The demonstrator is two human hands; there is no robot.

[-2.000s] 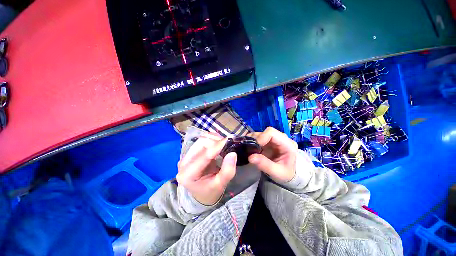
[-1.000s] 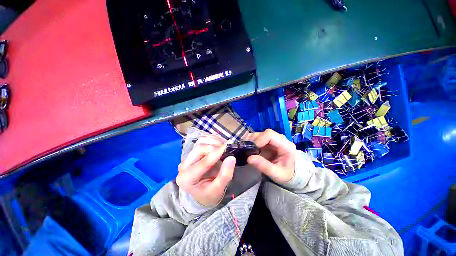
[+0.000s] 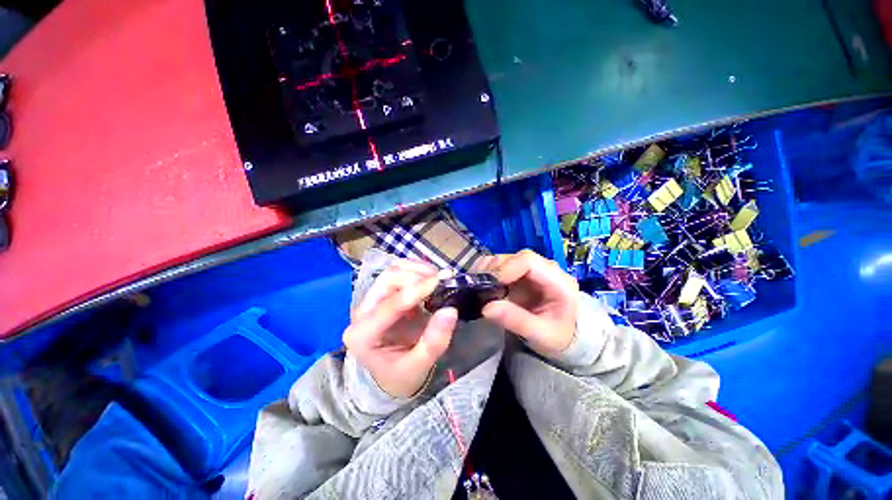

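Observation:
A small dark round watch unit (image 3: pixel 468 296) is held over my lap, below the bench edge. My left hand (image 3: pixel 396 337) grips its left side between thumb and fingers. My right hand (image 3: pixel 536 303) grips its right side the same way. The fingertips cover both ends, and I cannot tell whether its halves are closed together. The black laser alignment fixture (image 3: pixel 230 107) lies on the bench above my hands, with a red laser cross on its central block and white lettering along its front edge.
A blue bin (image 3: pixel 790 225) heaped with coloured binder clips (image 3: pixel 665 195) stands below the bench at right. Dark watch parts (image 3: pixel 5 181) lie on the red mat (image 3: pixel 117 156) at far left. A dark pen (image 3: pixel 658 11) is on the green bench (image 3: pixel 626 88). Blue stools (image 3: pixel 210 376) stand below.
Both hands keep hold of the watch unit, which has tilted slightly. The blue-clothed shape at lower left has shifted.

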